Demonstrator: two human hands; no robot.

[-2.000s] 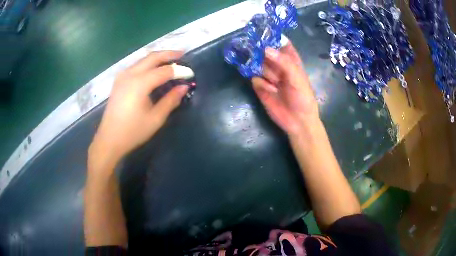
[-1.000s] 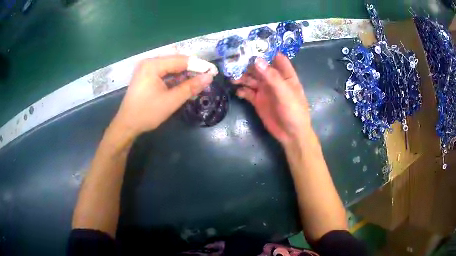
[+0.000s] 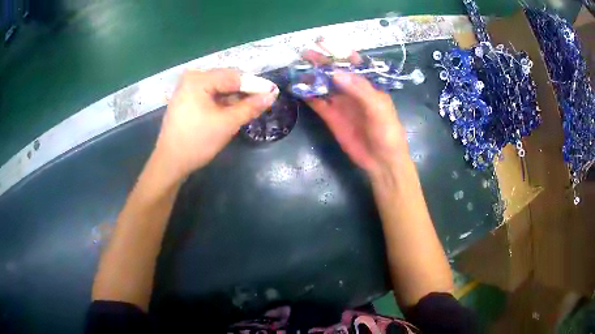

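My right hand (image 3: 362,117) holds a strip of blue circuit boards (image 3: 310,79) near the worktop's far edge. The strip is tilted nearly edge-on and blurred, with a thin white wire looping up at its right end. My left hand (image 3: 205,114) has thumb and forefinger pinched together, with a white finger cot on the forefinger. Whether something small is between the fingertips cannot be told. A black round housing (image 3: 274,124) lies on the worktop just below the left fingertips, partly covered by them.
A pile of wired blue boards (image 3: 466,107) lies at the right of the dark worktop (image 3: 293,215). More blue boards (image 3: 567,91) hang over brown cardboard (image 3: 522,202) at the far right. A scuffed white edge strip (image 3: 130,98) borders the green belt (image 3: 117,39).
Two seconds ago the housing was mostly hidden under my left hand; it now shows beside it. My hands have come closer together. The board strip has turned from face-on to nearly edge-on.
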